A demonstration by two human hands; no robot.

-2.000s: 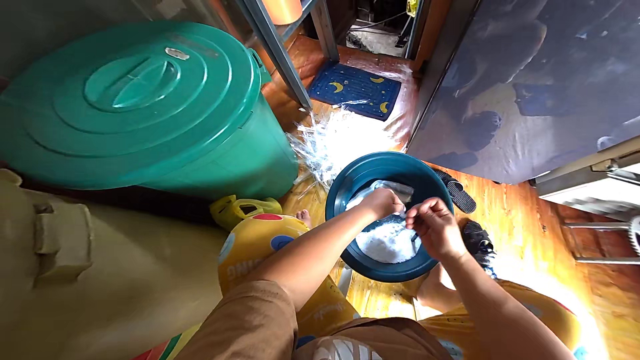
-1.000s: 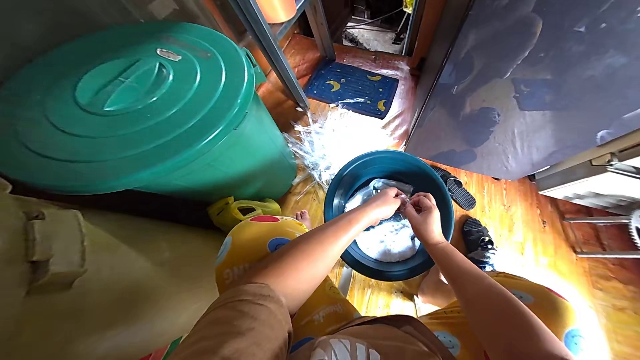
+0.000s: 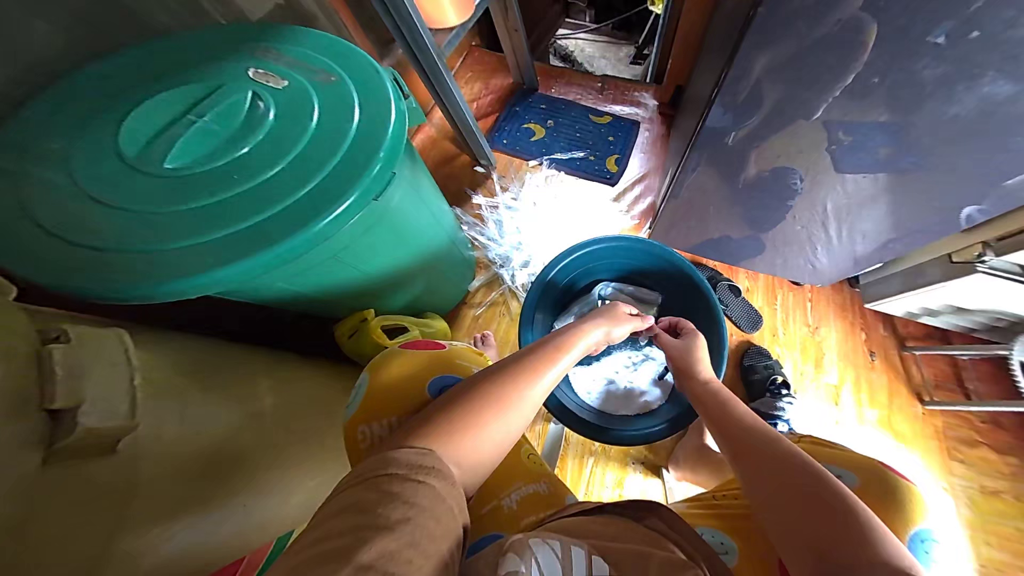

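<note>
A round dark teal plastic basin [image 3: 552,280] stands on the floor between my legs. White granular or powdery material [image 3: 622,384] lies in its lower part, with clear plastic bags [image 3: 632,296] behind it. Over the basin, my left hand [image 3: 616,326] and my right hand [image 3: 682,349] meet at the fingertips, pinching what looks like a small piece of clear plastic. A small dark object [image 3: 662,374] shows just below my right hand; what it is cannot be told.
A big green lidded bin [image 3: 320,240] stands at the left, with a yellow plastic bag [image 3: 392,330] by its base. Clear plastic strips [image 3: 520,224] lie beyond the basin, near a blue moon-patterned mat [image 3: 560,136]. Black sandals [image 3: 732,300] are at the basin's right, below a glossy panel [image 3: 800,160].
My right hand has moved in closer to my left, and their fingertips now meet over the basin. The basin has stayed in place.
</note>
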